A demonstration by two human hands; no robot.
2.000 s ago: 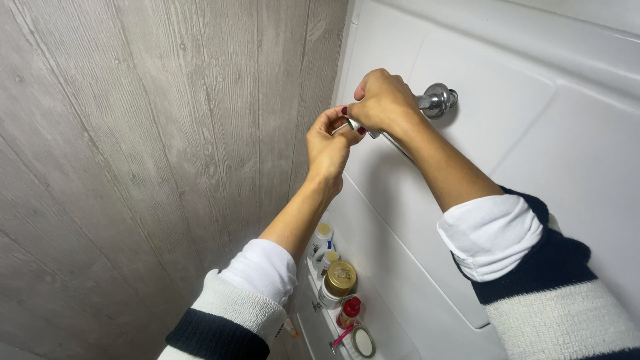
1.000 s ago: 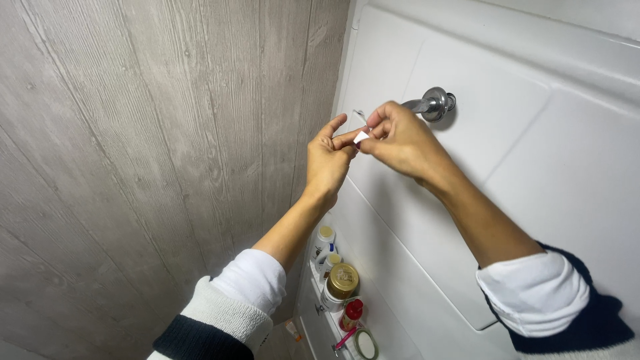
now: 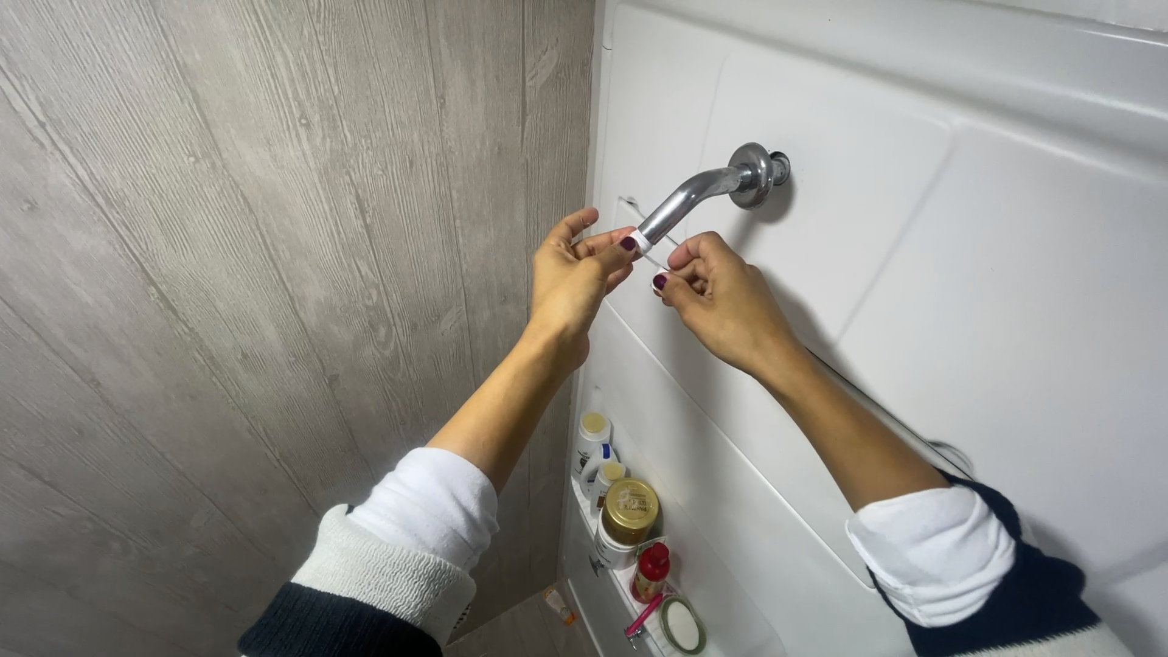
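A bent chrome shower arm [image 3: 686,203] comes out of the white wall, its round flange [image 3: 754,175] standing a little off the surface. White thread seal tape [image 3: 642,241] is around the arm's lower end. My left hand [image 3: 579,274] touches that wrapped end with thumb and fingers, from the left. Just to the right, my right hand [image 3: 721,297] pinches something small and white, largely hidden by the fingers; a thin white strand runs from there toward the pipe end.
Below, a white shelf carries several bottles, a gold-lidded jar [image 3: 630,511], a red bottle [image 3: 651,573], a pink razor [image 3: 644,616] and a round container [image 3: 683,625]. Grey wood-look panelling [image 3: 319,228] stands at left. A small tube [image 3: 559,605] lies low down.
My right hand has moved off the shower arm, down and to the right, so more of the arm shows. My left hand's fingers are now at the pipe end.
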